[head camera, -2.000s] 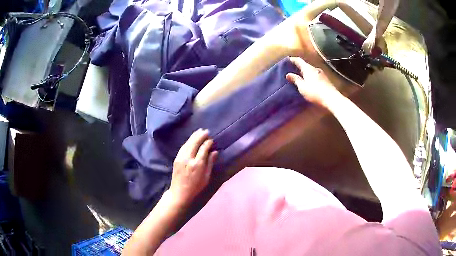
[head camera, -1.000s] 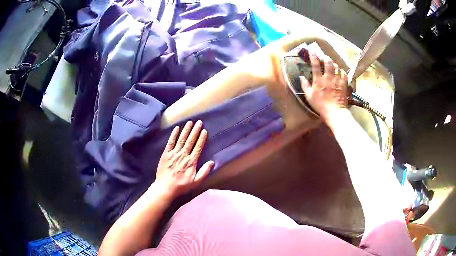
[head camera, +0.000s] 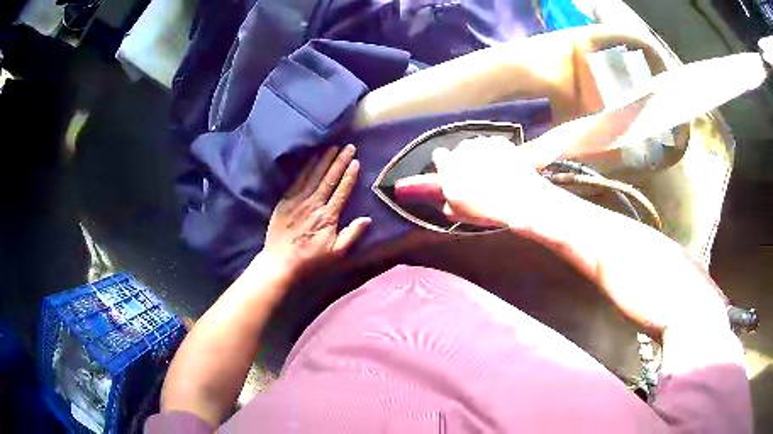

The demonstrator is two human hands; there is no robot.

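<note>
A dark purple-blue sleeve (head camera: 373,153) lies along the beige padded pressing arm (head camera: 475,72). The steam iron (head camera: 415,161) rests on the sleeve, its tip pointing left toward my left hand. My right hand (head camera: 483,182) is closed around the iron's red-brown handle. My left hand (head camera: 314,216) lies flat on the cloth left of the iron's tip, fingers a little apart, not touching the iron. The rest of the garment (head camera: 297,93) is bunched left of and beyond my left hand, with a pocket flap showing.
More purple cloth (head camera: 441,25) lies beyond the pad, with a bright blue sheet (head camera: 566,13) behind it. A pale hose (head camera: 661,110) runs from the iron to the upper right. A blue plastic crate (head camera: 127,318) with whitish contents stands on the floor at lower left.
My right hand has gone from the cloth to the iron at the pad's right end, taken hold of it and brought it left onto the sleeve. My left hand has flattened on the cloth.
</note>
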